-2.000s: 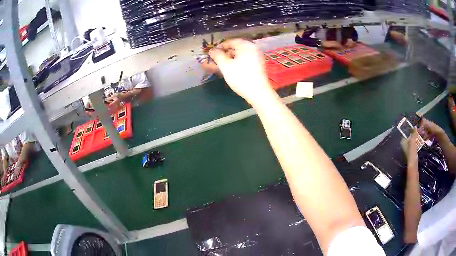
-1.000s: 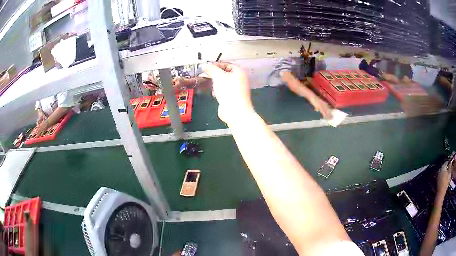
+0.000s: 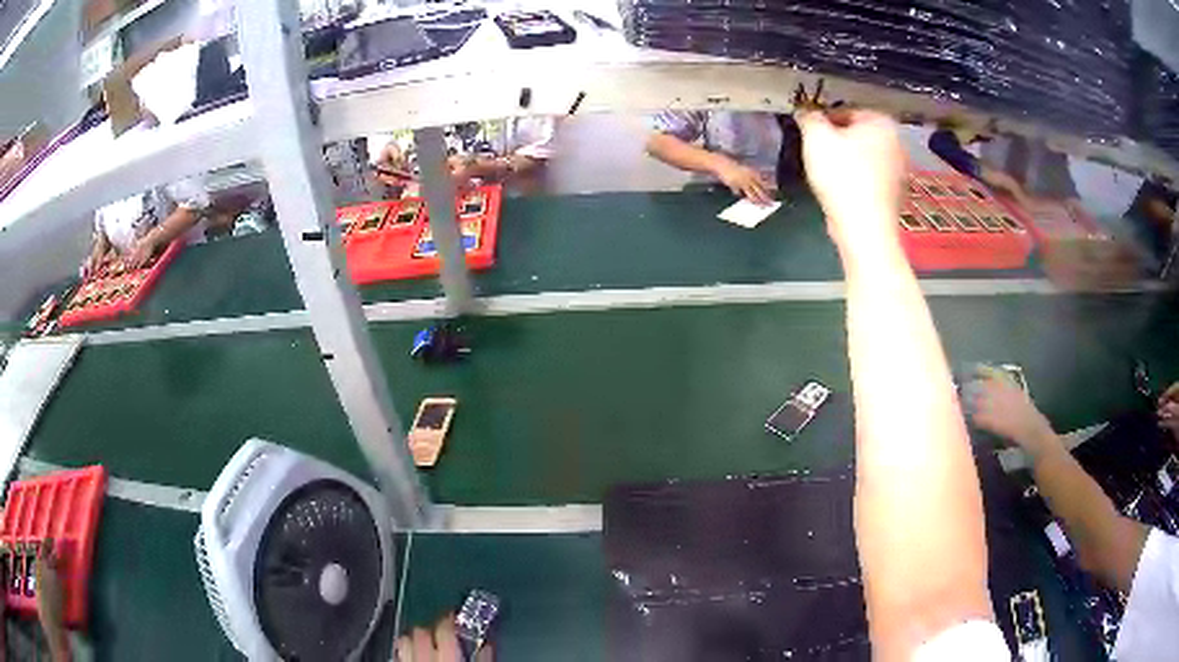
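My right hand point(image 3: 847, 142) is raised to the pale shelf edge, its fingertips at a cluster of small dark spiky pieces point(image 3: 815, 98); whether it grips one is hidden. My left hand point(image 3: 433, 643), cut off by the bottom edge, holds a board assembly point(image 3: 477, 617) with its circuitry showing. A black pocket mat point(image 3: 724, 556) lies below, partly behind my right forearm. A gold-framed housing point(image 3: 1028, 618) is at its right end. On the green belt are a gold keypad phone point(image 3: 432, 431) and another board assembly point(image 3: 798, 409).
A grey desk fan point(image 3: 304, 556) stands left of the mat beside a metal post point(image 3: 317, 259). Stacked black mats point(image 3: 879, 45) lie on the shelf. Red trays point(image 3: 963, 220) and workers line the far side. Another person's arm point(image 3: 1034, 433) reaches over the belt at right.
My right hand has moved right along the shelf edge, back to the dark pieces. A far worker's hand and white card have shifted left. Another person's hand now reaches over the belt at right.
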